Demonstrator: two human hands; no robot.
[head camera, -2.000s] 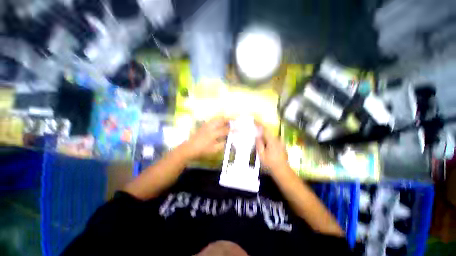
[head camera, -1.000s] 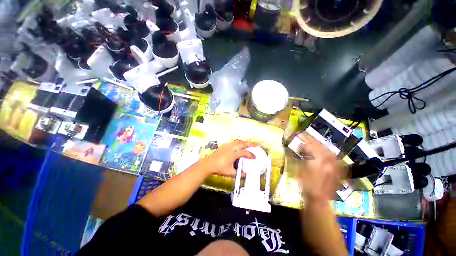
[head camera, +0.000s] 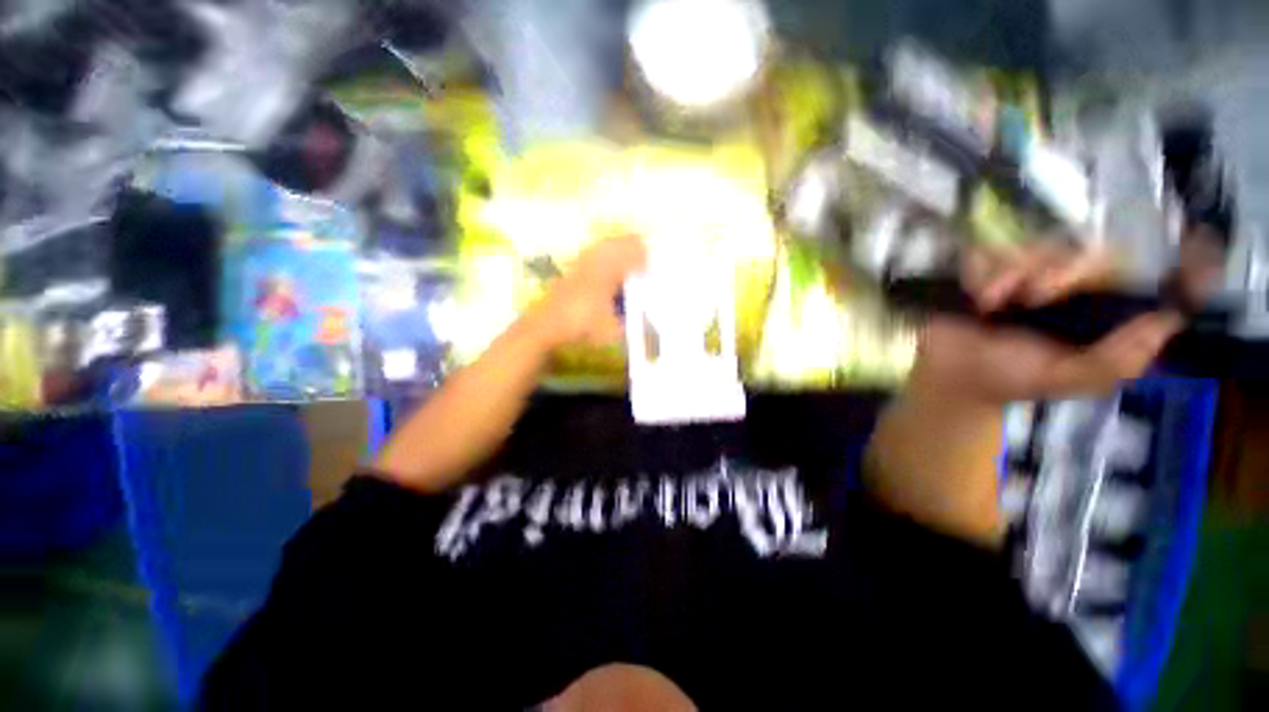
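Note:
The frame is blurred and overexposed. A white plastic housing (head camera: 686, 378) lies at the front edge of the yellow mat (head camera: 536, 188), its flat end towards me. My left hand (head camera: 596, 295) holds its left side near the far end, which is lost in glare. My right hand (head camera: 1037, 327) is at the right, away from the housing, with its fingers around the black barrel of the electric screwdriver (head camera: 1092, 314). The screwdriver lies roughly level, its tip end to the left and the rest running right.
A round white-topped tub (head camera: 696, 49) stands behind the mat. Black-and-white blocks (head camera: 905, 167) are right of it. Blurred white units crowd the left rear. A blue crate (head camera: 230, 487) is at lower left; another crate (head camera: 1186, 515) at lower right holds white parts.
My right hand has moved from beside the mat further right and now grips the screwdriver. My left hand stays on the housing. The view has shifted, with the fan no longer in it.

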